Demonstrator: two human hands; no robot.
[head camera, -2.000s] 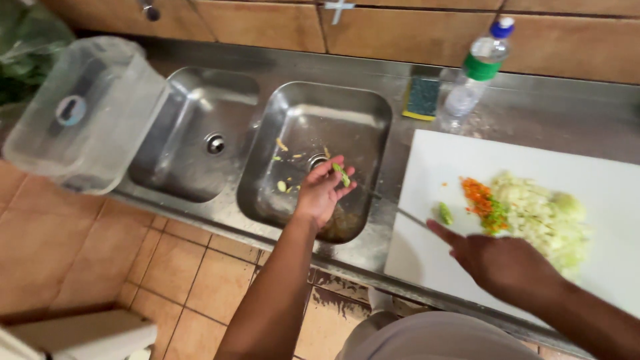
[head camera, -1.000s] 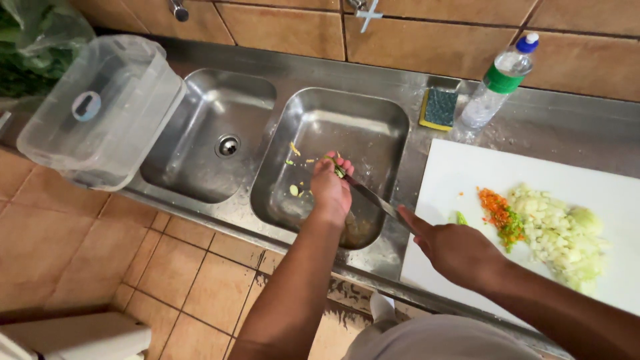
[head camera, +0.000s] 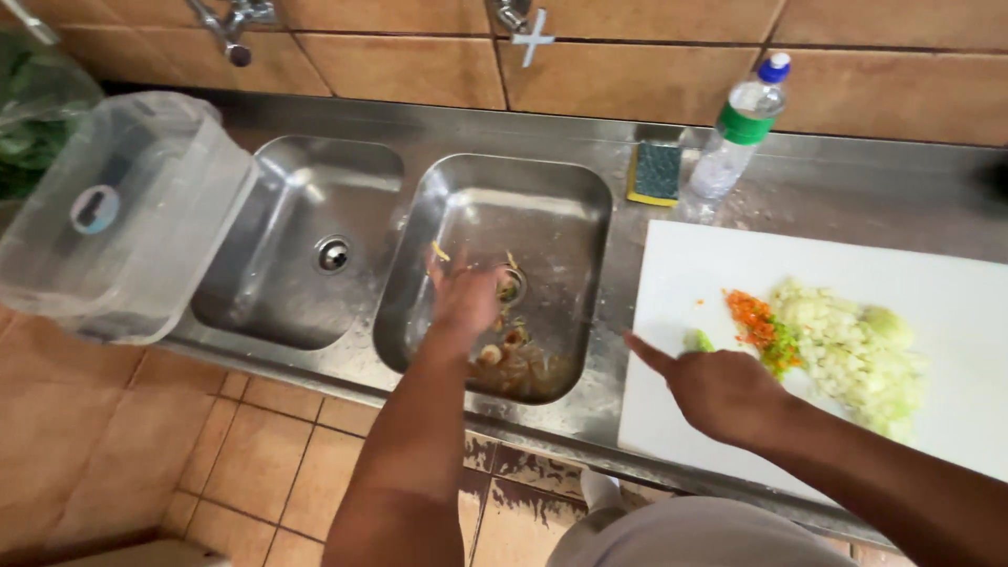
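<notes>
My left hand (head camera: 465, 295) is inside the right sink basin (head camera: 600, 236), blurred, with its fingers apart and nothing visible in them. Vegetable scraps (head camera: 512, 339) and peels lie around the drain beside it. My right hand (head camera: 720, 390) is over the left part of a white cutting board (head camera: 961, 315), index finger stretched toward the sink; no knife blade shows clearly, and its palm is hidden. By its knuckles lies a small green vegetable piece (head camera: 697, 340). Chopped orange bits (head camera: 750, 316), chopped green bits (head camera: 781, 342) and a pile of pale chopped vegetable (head camera: 850, 346) sit farther right.
A scouring sponge (head camera: 655, 173) and a plastic bottle (head camera: 732, 134) with a green band stand behind the board. Left of my hands are a second sink basin (head camera: 299, 252) and a clear plastic tub (head camera: 134, 213) over the counter's edge. Taps (head camera: 236, 31) project from the tiled wall.
My left hand has opened and spread over the sink; earlier it held a green piece. The knife that my right hand held against that piece is no longer clearly visible.
</notes>
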